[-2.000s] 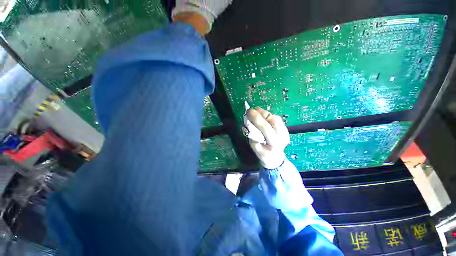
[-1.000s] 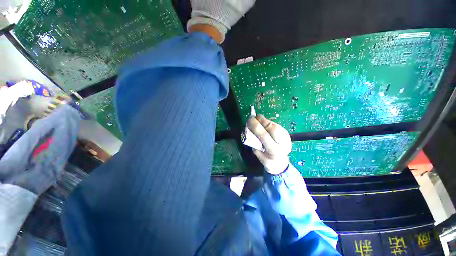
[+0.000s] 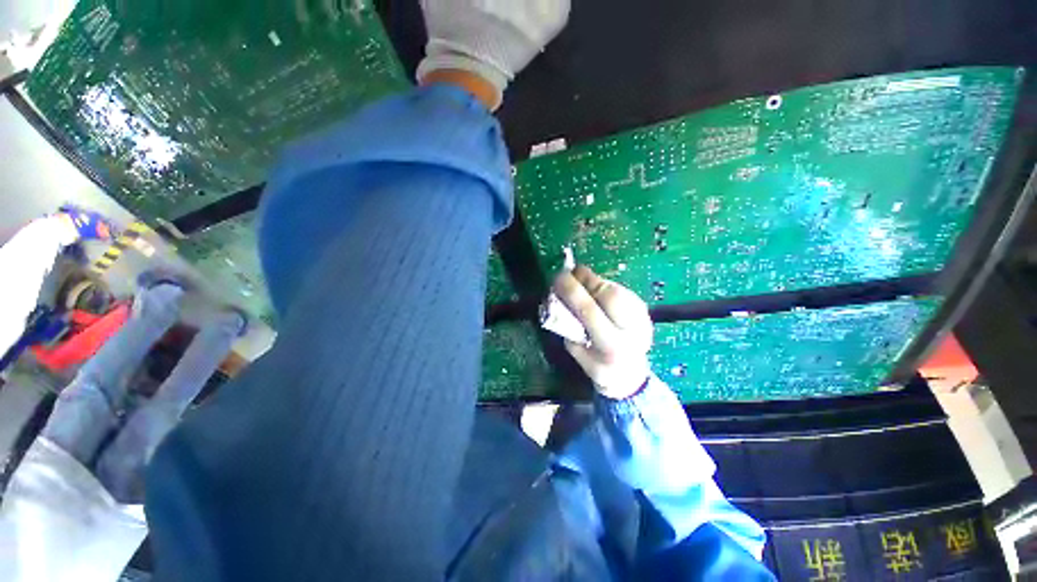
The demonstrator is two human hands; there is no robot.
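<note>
My right hand, in a whitish glove, grips a small white squeeze tube. Its narrow tip points up, over or at the lower left part of a large green circuit board; contact cannot be told. The board lies flat, pad side up. My left hand, in a white knit glove, is at the top centre, beyond the board's upper left corner. The top edge cuts off its fingers. My blue left sleeve hides much of the middle.
Another green board lies at the upper left. A further board lies below a dark divider. A black ribbed cover with yellow characters is at the lower right. A person in greyish clothing stands at the left, near a red object.
The person at the left came into view and has since shifted, uncovering the red object. My right hand stays near the same board area with the tube. The view has shifted slightly.
</note>
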